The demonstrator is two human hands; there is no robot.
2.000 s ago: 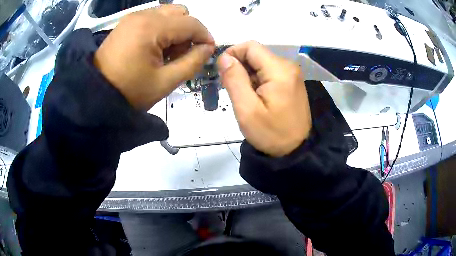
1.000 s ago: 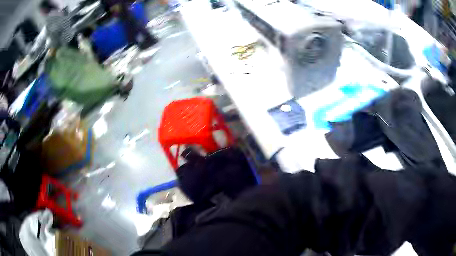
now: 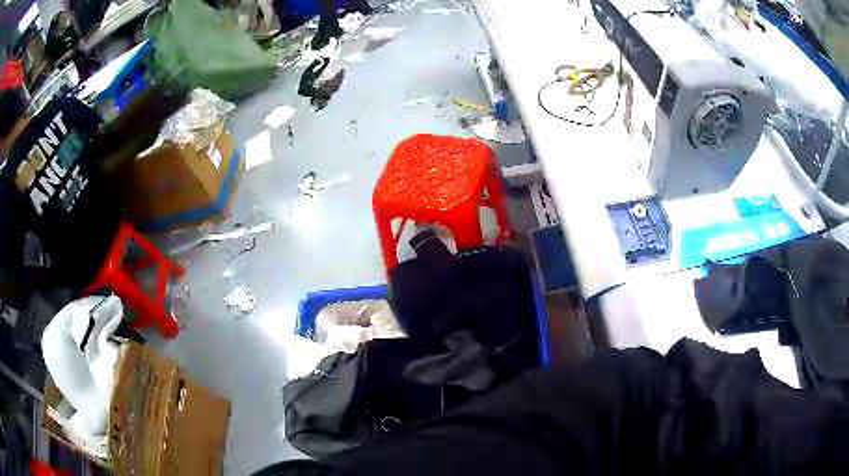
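Neither of my hands shows; a dark sleeve (image 3: 577, 409) runs along the bottom edge. Dark garment pieces (image 3: 465, 296) lie heaped over a blue crate (image 3: 315, 303) on the floor in front of me, with pale cloth inside the crate. More dark grey garment pieces (image 3: 819, 293) lie at the right edge. A red plastic stool (image 3: 437, 177) stands behind the crate, and part of the dark cloth touches it.
A white sewing table (image 3: 559, 139) carries a machine head (image 3: 694, 112) and yellow-handled scissors (image 3: 586, 82). Cardboard boxes (image 3: 177, 177) stand at left. A person in a black printed shirt (image 3: 60, 186) is beside another red stool (image 3: 140, 279). Scraps litter the grey floor (image 3: 307, 223).
The view has swung from the sewing machine head to the floor and crate at the left. Both hands, which were at the needle area, are out of the picture now.
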